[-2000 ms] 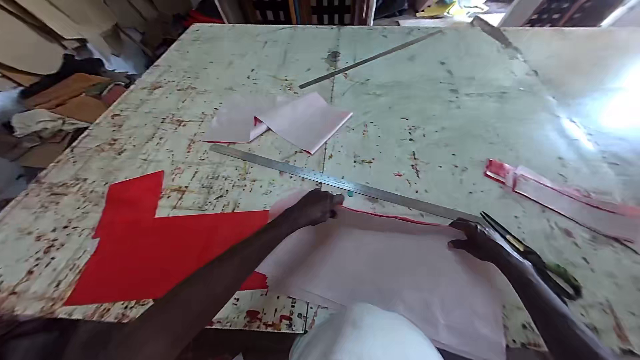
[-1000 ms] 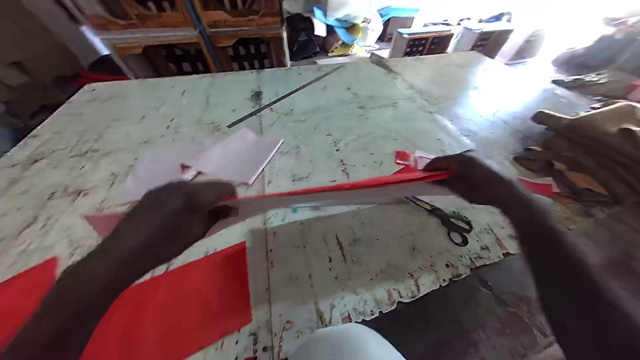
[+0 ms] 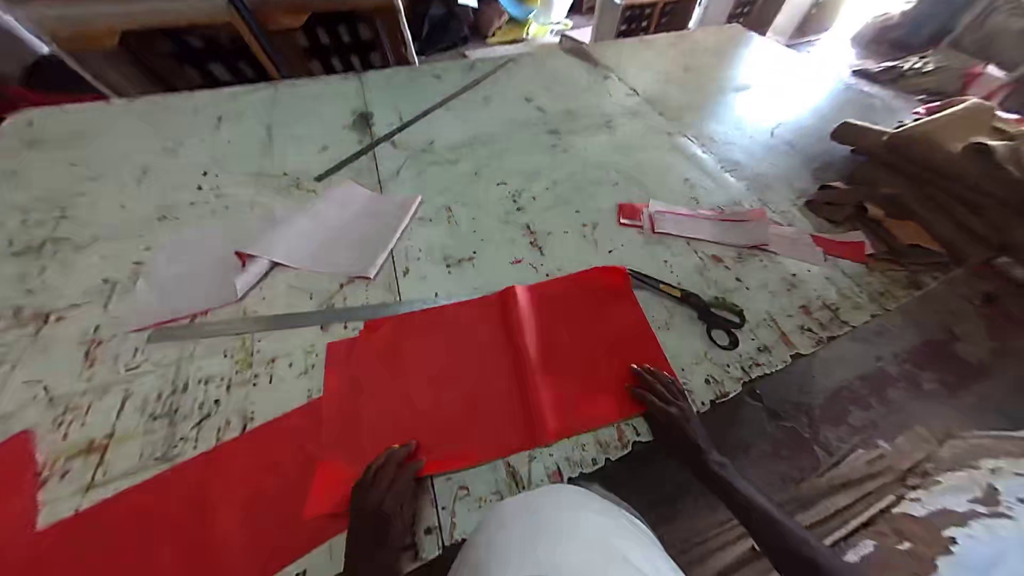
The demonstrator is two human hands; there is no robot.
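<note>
A red sheet of material lies flat with its red face up near the table's front edge. Its lower left corner is under or beside my left hand, whose palm faces down. On the sheet's right edge rests my right hand, fingers slightly spread. Neither hand grips anything that I can see. A larger red piece extends to the left, partly overlapped by the sheet. Behind the sheet is a metal ruler, its right end hidden. Black-handled scissors lie just right of the sheet, the blade tips covered.
A pale folded piece with red edges lies behind the ruler. Red and pale strips are at the right, near a heap of brown material. A thin dark bar lies far back on the worn table.
The held piece, earlier pale side up and then lifted between both hands, now lies red side up on the table. Both hands have come down and let go of its edge.
</note>
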